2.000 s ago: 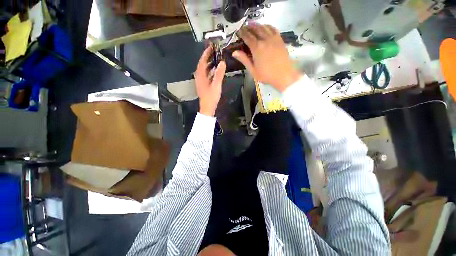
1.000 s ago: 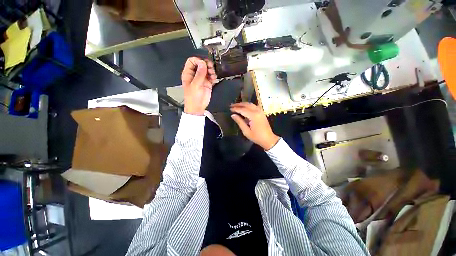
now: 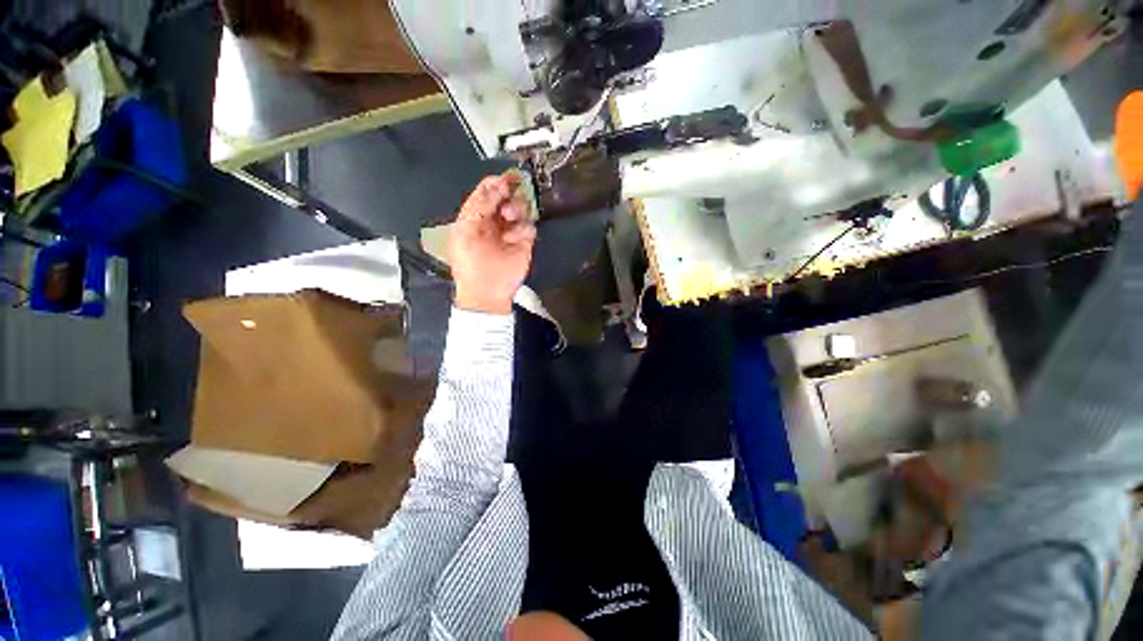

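Observation:
The white-grey sewing machine head (image 3: 470, 75) is at the top centre, with its dark metal presser foot area (image 3: 533, 160) at the lower end. My left hand (image 3: 493, 244) is just below the presser foot, fingers curled together. A small greyish-green patch shows at its fingertips; whether it is held is unclear. A dark brown piece (image 3: 574, 307) with a pale curled strip (image 3: 539, 313) hangs below the machine bed, right of my left wrist. My right arm reaches up to the right edge; my right hand is out of the picture.
Brown panels (image 3: 295, 376) with off-white sheets lie on a stand at left. The machine table (image 3: 752, 244) spans the upper right, with a green spool (image 3: 978, 148) and coiled cable. A pale tray (image 3: 877, 363) is below it. Blue bins (image 3: 132, 157) are at far left.
My right hand has gone from the work to beyond the right edge, its sleeve sweeping across the lower right. My left hand stays near the presser foot, fingers still bent. The view has shifted slightly.

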